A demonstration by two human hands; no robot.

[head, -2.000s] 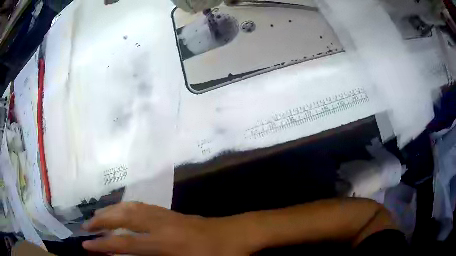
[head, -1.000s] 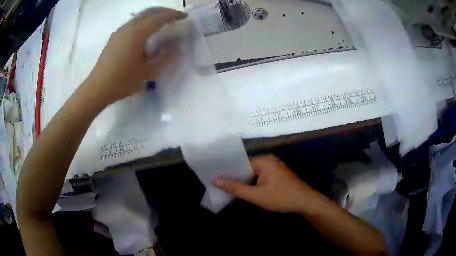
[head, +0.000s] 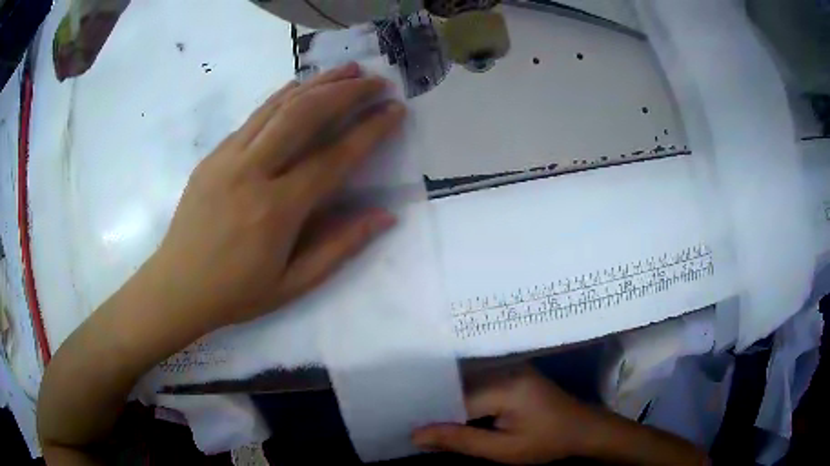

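A white fabric strip runs from the presser foot area down over the table's front edge. My left hand lies on its upper part, fingers spread and pressing it onto the machine bed just left of the presser foot. My right hand is below the front edge and pinches the strip's lower right side, thumb on top. The strip's upper end is by the foot; whether it lies under the needle is hidden.
A tan roller is right of the foot, under the machine head. A white cloth band crosses the bed at right. White pieces hang below the edge. A printed ruler scale and red strip flank the work.
The strip's upper end has come up to the foot. My left hand has settled flat on it; my right hand still holds the lower part. The machine head and roller now show more.
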